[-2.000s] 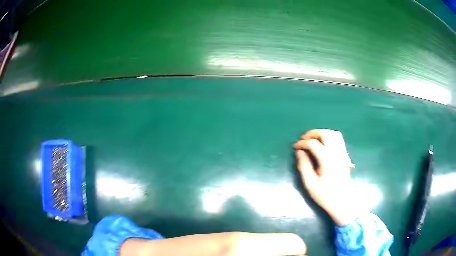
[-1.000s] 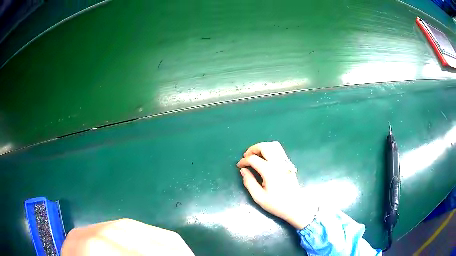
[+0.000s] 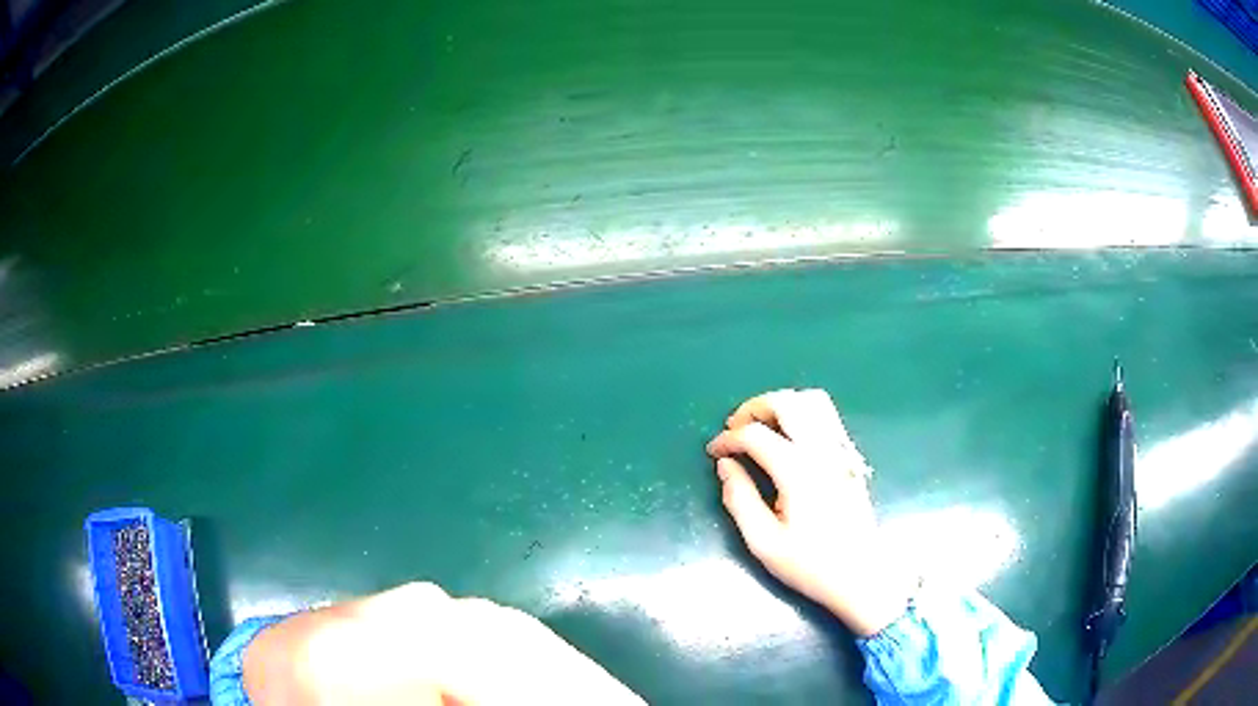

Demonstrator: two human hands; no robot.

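Note:
My right hand (image 3: 807,490) rests on the green bench right of centre, fingers loosely curled, thumb apart from them. No object shows in it. My left hand (image 3: 455,648) lies across the bottom edge, coming from a blue sleeve at the lower left. Its fingers are cut off or hidden. A blue screw box (image 3: 173,607) full of tiny dark screws (image 3: 140,600) stands at the lower left, beside the left sleeve. A black electric screwdriver (image 3: 1119,510) lies on the bench right of my right hand, its bit pointing away from me.
A lengthwise seam crosses the green bench (image 3: 414,414). A red-edged pad (image 3: 1228,138), cut off by the frame, lies on the far section at the upper right. The floor with a yellow line (image 3: 1214,669) shows at the lower right. Bright reflections lie on the bench.
The view turned right, bringing in the red-edged pad, then swung slightly back. My right hand keeps its curled pose on the bench. My left hand's fingertips have left the picture.

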